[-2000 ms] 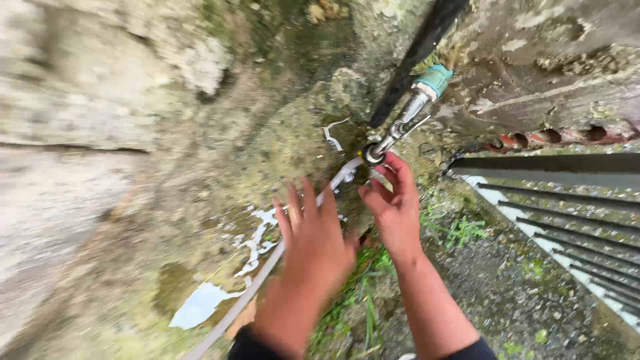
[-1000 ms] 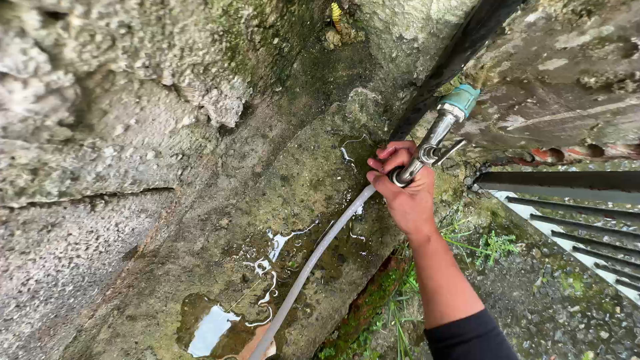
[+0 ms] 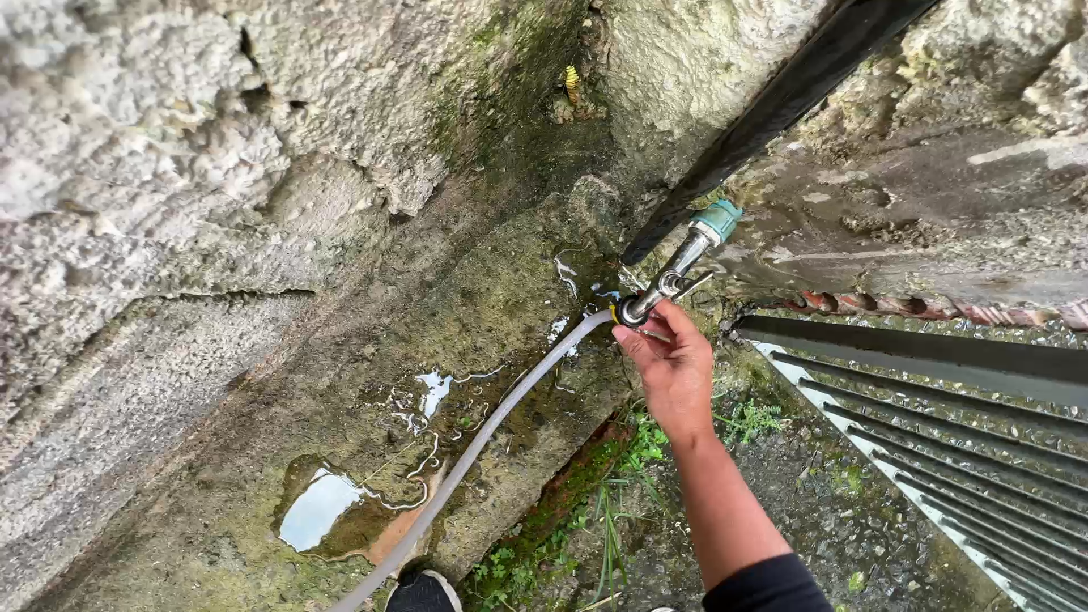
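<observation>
A metal water tap (image 3: pixel 676 270) with a teal pipe fitting (image 3: pixel 718 219) juts from the wall. A grey hose (image 3: pixel 493 425) runs from a black and yellow connector (image 3: pixel 626 311) at the tap's outlet down to the lower left. My right hand (image 3: pixel 671 357) has its thumb and fingers at that connector, from below and to the right; the tap body hides part of the fingertips. Some water glistens beside the connector. The tap's small lever (image 3: pixel 695 284) sticks out above my fingers. My left hand is out of the picture.
A black pole (image 3: pixel 773 102) slants behind the tap. A metal gate with bars (image 3: pixel 926 340) stands at the right. Puddles (image 3: pixel 321 508) lie on the mossy concrete ledge, with rough wall (image 3: pixel 212 170) at left. A dark shoe (image 3: pixel 422 592) shows at the bottom edge.
Two seconds ago my left hand was over the hose; it is now out of view. My right hand, wrapped around the tap outlet one second ago, now touches the connector from below.
</observation>
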